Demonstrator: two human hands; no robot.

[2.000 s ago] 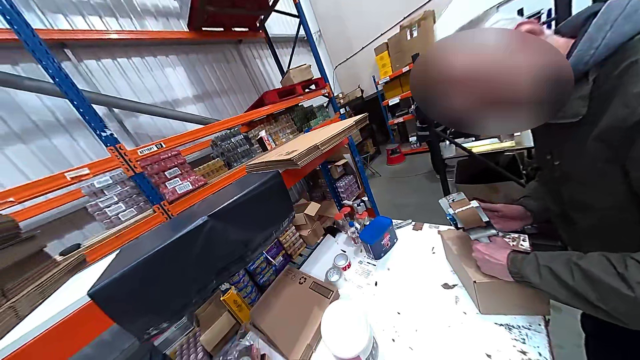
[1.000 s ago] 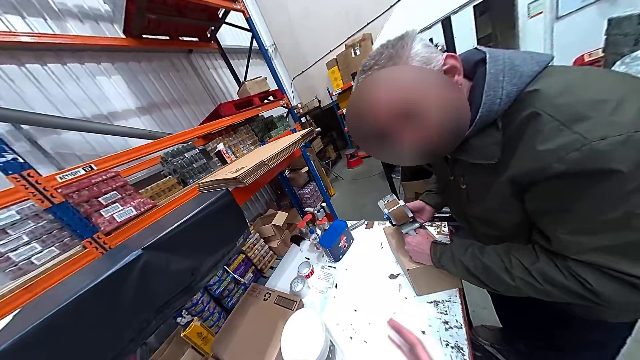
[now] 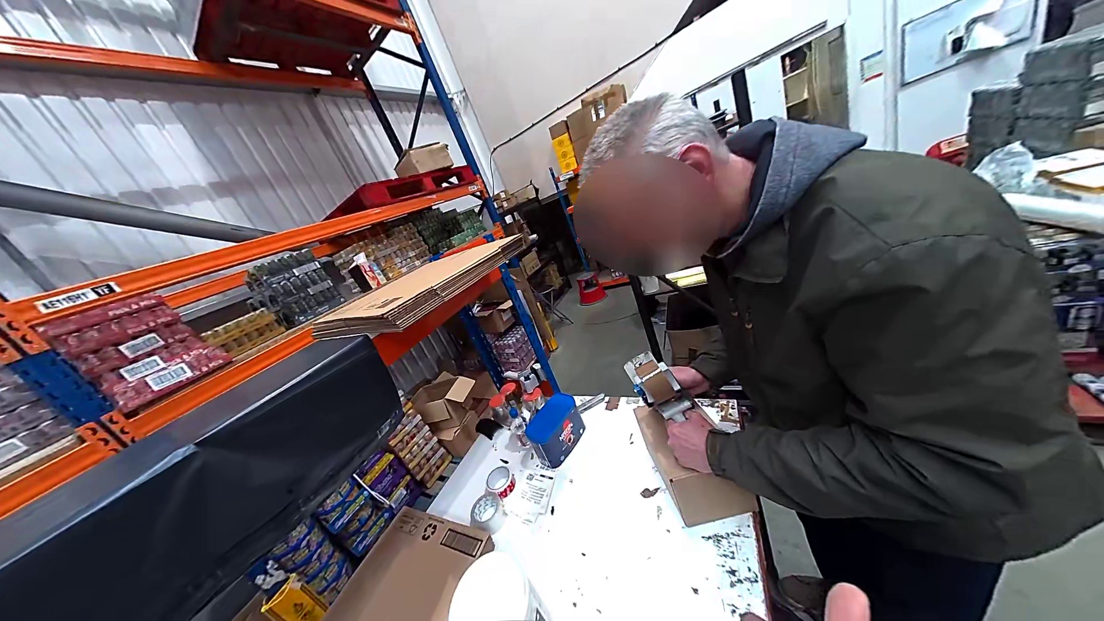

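Note:
Only a fingertip of what appears to be my right hand (image 3: 847, 602) shows at the bottom edge, right of centre; the rest is cut off, so whether it holds anything is hidden. The nearest things are the white worktable (image 3: 604, 535) and the co-worker's dark trousers. My left hand is not in view. Across the table, a co-worker in a dark green jacket (image 3: 914, 302) bends over a closed cardboard box (image 3: 703, 496). One of their hands rests on the box, and both are at a tape dispenser (image 3: 660, 384) with brown tape on it.
A blue tub (image 3: 555, 429), tape rolls (image 3: 487, 511) and a printed paper (image 3: 533, 493) lie on the table. A white round container (image 3: 496, 591) and an open carton (image 3: 405, 561) stand near. Orange racking (image 3: 216, 276) holds packed goods and flat cardboard sheets (image 3: 423, 289).
My hand, absent two seconds ago, showed with spread fingers above the bottom edge one second ago; now only a fingertip remains. The view has turned right. The co-worker has leaned further over the box.

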